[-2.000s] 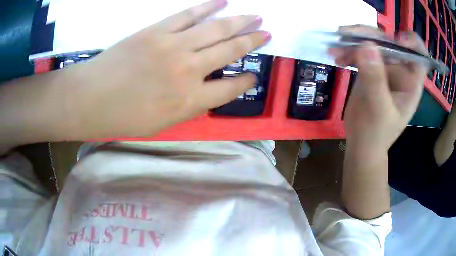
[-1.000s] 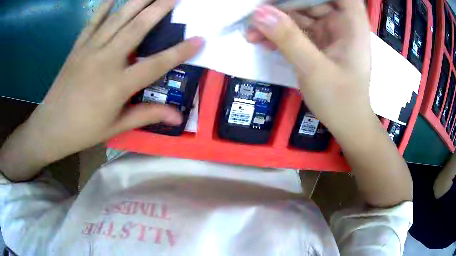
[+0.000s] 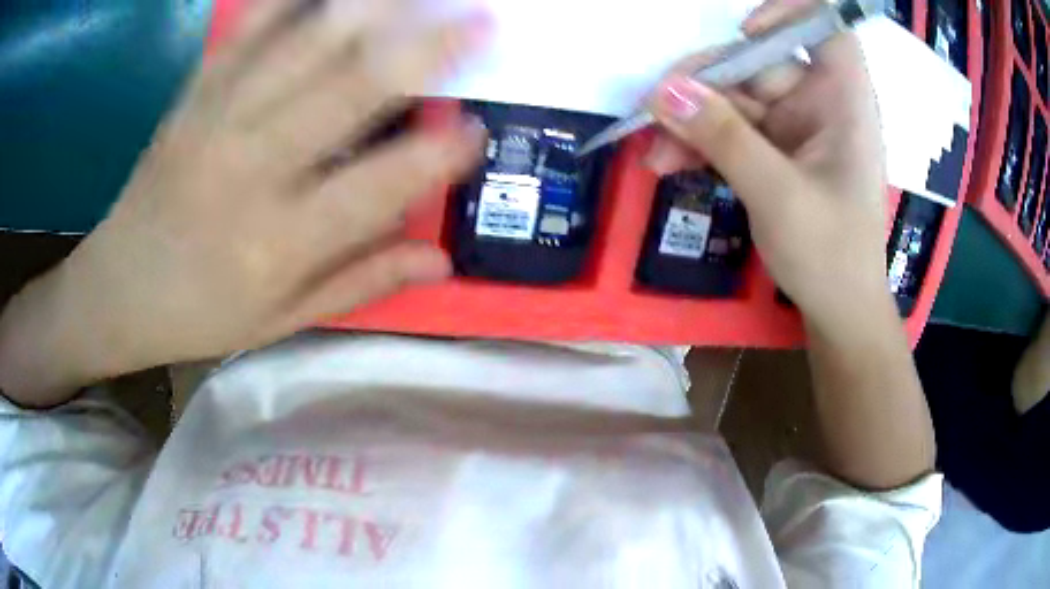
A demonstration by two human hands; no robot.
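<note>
My right hand (image 3: 794,150) holds silver tweezers (image 3: 737,67) like a pen, their tip over the upper right of the open bay of a black phone (image 3: 532,196). My left hand (image 3: 288,184) is blurred, fingers spread, over the left of the red foam tray (image 3: 495,316); whether its fingertips hold anything cannot be told. A white backing sheet (image 3: 576,46) lies across the upper part of the phones. Another phone (image 3: 691,236) sits in the pocket to the right, partly behind my right hand.
A second white sheet (image 3: 915,104) with a stepped black end lies on the tray's right side. More red trays (image 3: 996,173) with phones stand at the far right. A dark green bench surface (image 3: 92,115) shows at left. Another person's dark sleeve (image 3: 979,426) is at lower right.
The backing sheet that covered more of the phones has shifted up. My right hand has moved slightly right, and the tweezers now point down-left at a phone. My left hand has moved slightly right.
</note>
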